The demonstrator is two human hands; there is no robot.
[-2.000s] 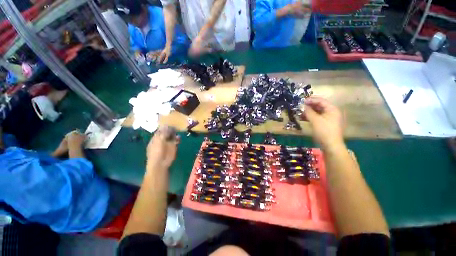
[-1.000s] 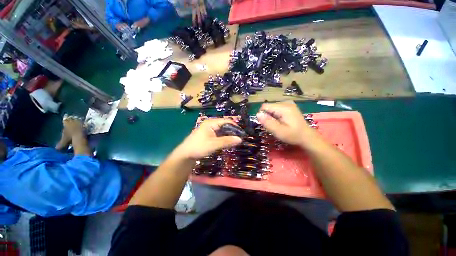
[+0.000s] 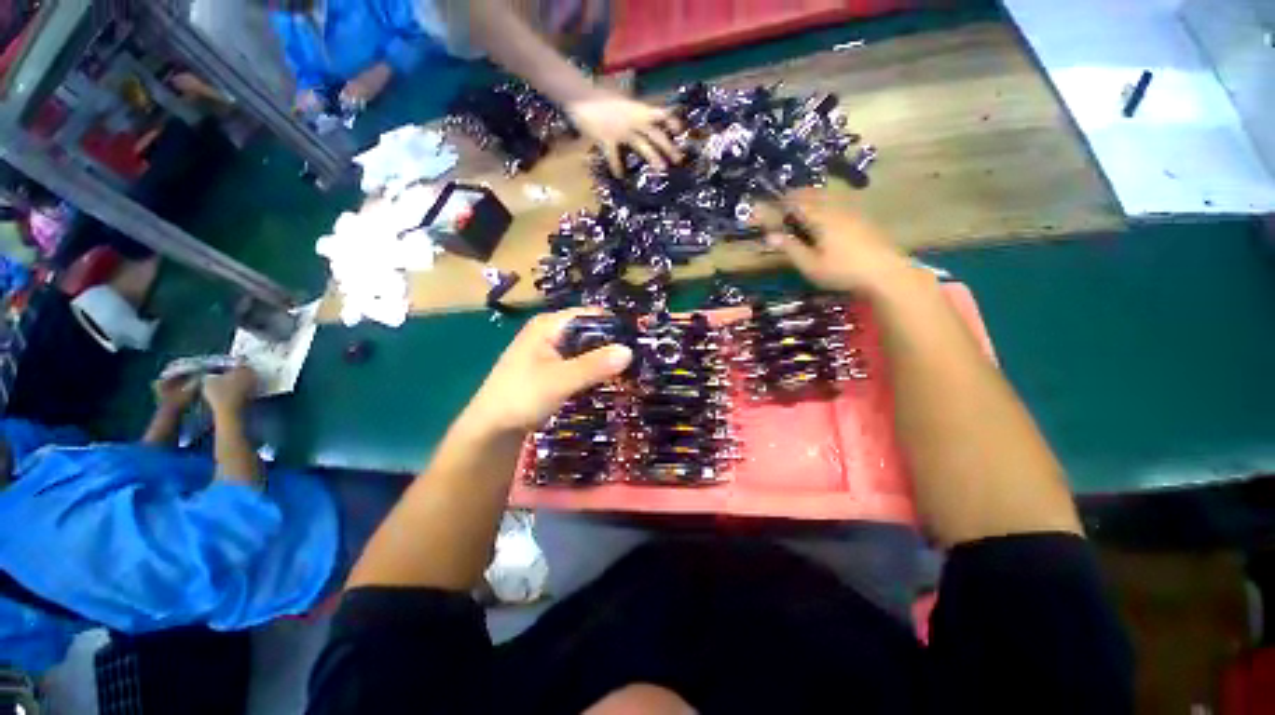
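Observation:
A salmon-red tray (image 3: 881,475) lies at the near bench edge with black-and-silver pieces (image 3: 681,419) in packed rows, some with yellow-orange marks. A heap of similar loose pieces (image 3: 699,196) lies on the tan board behind it. My left hand (image 3: 538,370) is over the tray's left rows, curled around a dark object that its fingers partly hide. My right hand (image 3: 839,249) is at the heap's near right side, fingers on a black piece (image 3: 797,224); blur hides whether it is lifted.
Another person's hand (image 3: 629,129) reaches into the heap from behind. A black box (image 3: 469,221) and white scraps (image 3: 375,259) lie left of it. A blue-clad person (image 3: 154,524) sits at left. White paper (image 3: 1084,112) holds a short black stick (image 3: 1137,94). A metal upright (image 3: 154,231) stands left.
My right hand has moved from over the tray up to the heap. My left hand has shifted slightly left, still holding the dark object. Another person's hand has come onto the heap.

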